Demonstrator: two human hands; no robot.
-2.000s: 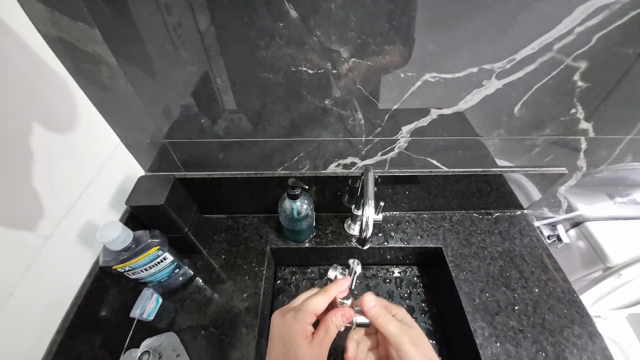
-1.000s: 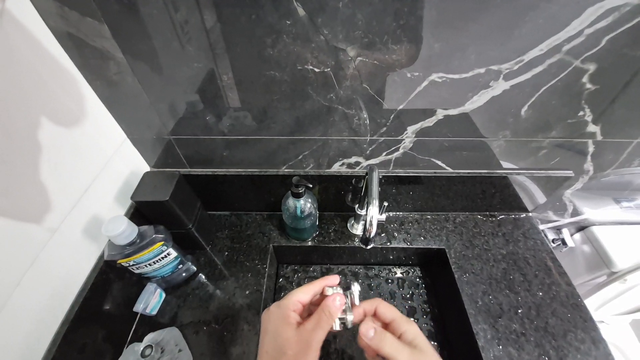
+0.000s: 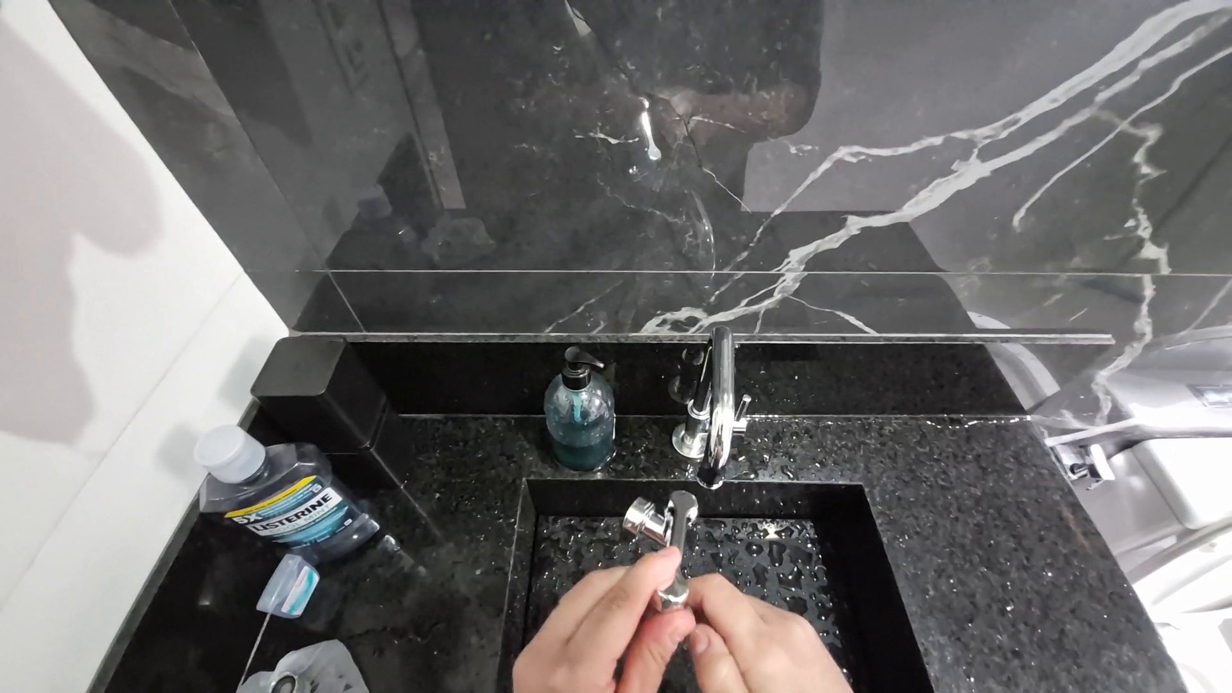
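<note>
Both hands are over the black stone sink (image 3: 770,568), which is wet with drops. My left hand (image 3: 606,626) grips a shiny chrome plumbing fitting (image 3: 681,525) between thumb and finger; a ribbed round end of it points up and left. My right hand (image 3: 756,640) has its fingertips against the fitting's lower end, touching the left hand; what lies under those fingers is hidden. Behind the fitting stands a chrome faucet (image 3: 720,404), its spout curving down over the sink's back edge.
A soap pump bottle (image 3: 580,423) stands left of the faucet. Farther left are a Listerine bottle (image 3: 298,510), a black box (image 3: 318,395), a small clear cup (image 3: 289,585) and a clear plastic item (image 3: 313,669). A toilet (image 3: 1184,481) is at the right.
The fitting has turned in my hands, so its ribbed round end now shows at the upper left. My right hand has come in closer against my left fingers.
</note>
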